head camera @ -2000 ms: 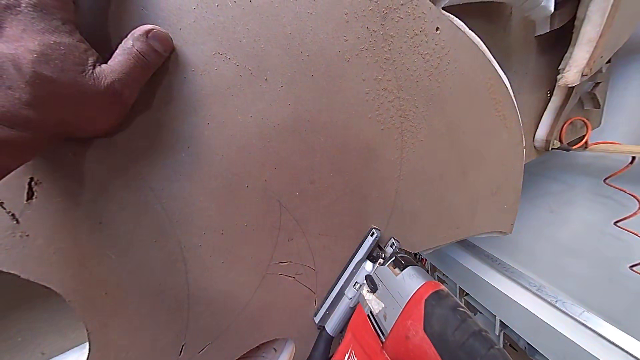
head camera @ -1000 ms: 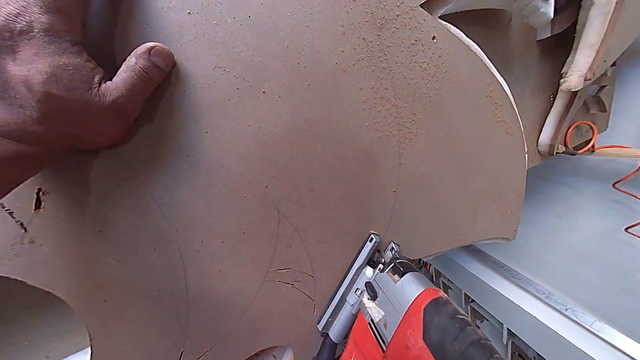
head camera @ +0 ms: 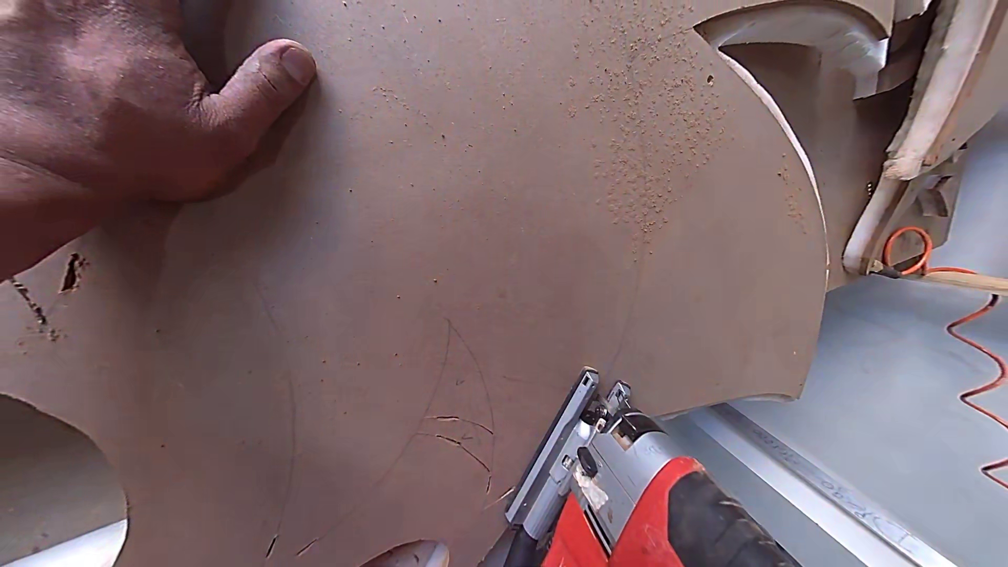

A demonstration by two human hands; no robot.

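A tan sheet with curved cut edges point(head camera: 535, 260) fills most of the view, marked with curved pencil lines, short slits and scattered sawdust. Flat on its upper left part lies my left hand point(head camera: 118, 102), thumb spread from the palm; its fingertips are out of frame. A red and grey jigsaw with a black grip point(head camera: 638, 480) rests at the sheet's lower edge, its metal base plate against the surface. My right hand is out of view, so its hold on the jigsaw does not show.
Several curved cut pieces point(head camera: 906, 150) stand at the upper right, near a coiled orange hose point(head camera: 972, 386). A metal rail bearing writing point(head camera: 835, 488) runs below the sheet's right edge. Rounded openings cut into the sheet show at the lower left and bottom.
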